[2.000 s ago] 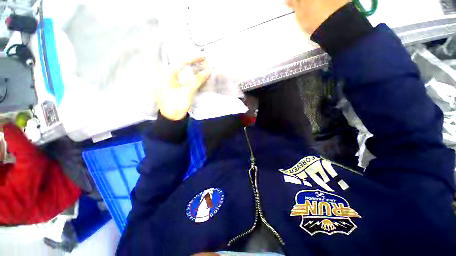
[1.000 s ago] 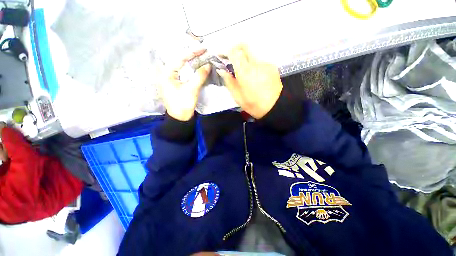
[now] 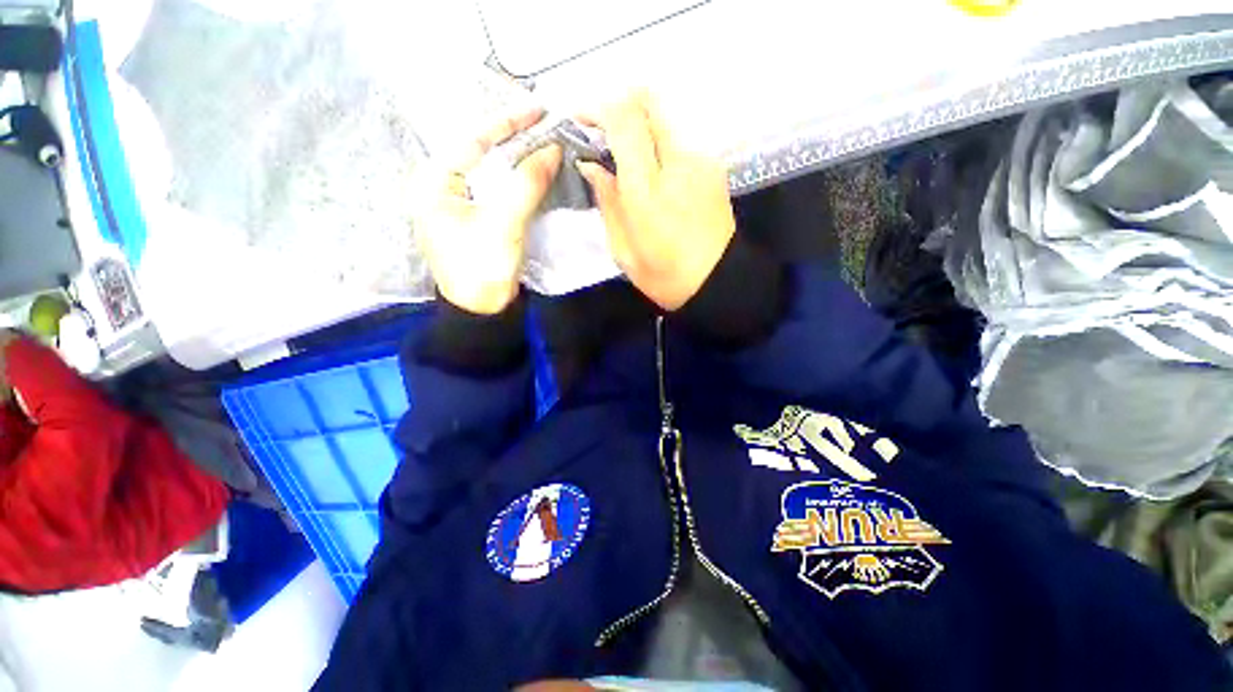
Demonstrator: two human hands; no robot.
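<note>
A grey garment panel (image 3: 291, 149) lies spread on the white table, its near part raised between my hands. My left hand (image 3: 484, 216) pinches a folded grey edge of the panel between thumb and fingers. My right hand (image 3: 665, 203) holds the same folded part from the other side, with something small and dark at its fingertips, perhaps snips. Thin white backing (image 3: 575, 253) hangs below the fingers. Glare hides the fine detail of the fold.
The white table (image 3: 798, 68) has a ruler scale (image 3: 947, 114) along its front edge. A yellow scissors loop (image 3: 983, 6) shows at the top edge. Grey cut pieces (image 3: 1102, 392) lie heaped right. A blue crate (image 3: 325, 439) sits below. A person's red sleeve (image 3: 102, 473) is at left.
My right hand has come from the scissors at the upper right to the fabric beside my left hand. The view has shifted, so the scissors are mostly out of the picture.
</note>
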